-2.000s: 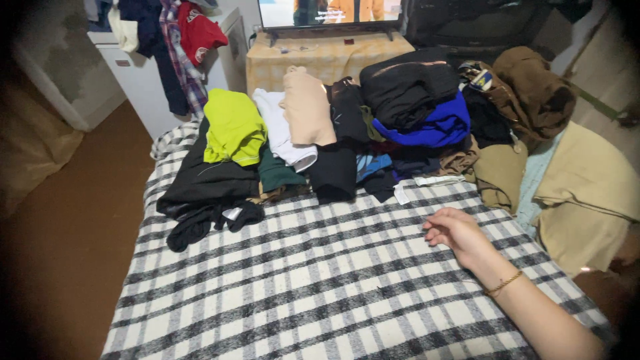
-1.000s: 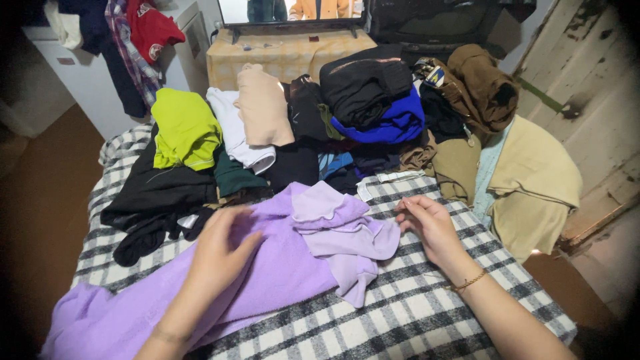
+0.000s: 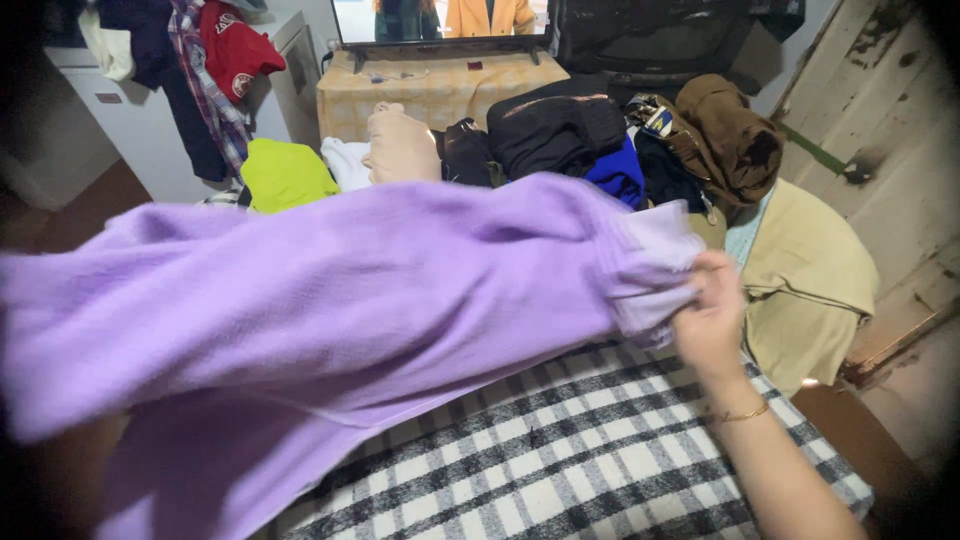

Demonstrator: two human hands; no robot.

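Note:
A purple cloth garment is stretched in the air across the view, above a black-and-white checked blanket. My right hand grips its paler, bunched end at the right. The garment covers most of my left hand and forearm; only a dim, blurred part of that arm shows at the lower left, so its grip is hidden. Behind the garment lie a lime-green cloth, a beige folded cloth and a black folded garment.
A television stands on a table with a yellow checked cloth. Clothes, one a red garment, hang over a white cabinet at the left. Brown clothing and khaki cloth are heaped at the right edge.
The purple garment, absent two seconds ago, lay on the blanket one second ago and is now raised and spread out. My right hand has closed on its pale end. The left hand has become hidden.

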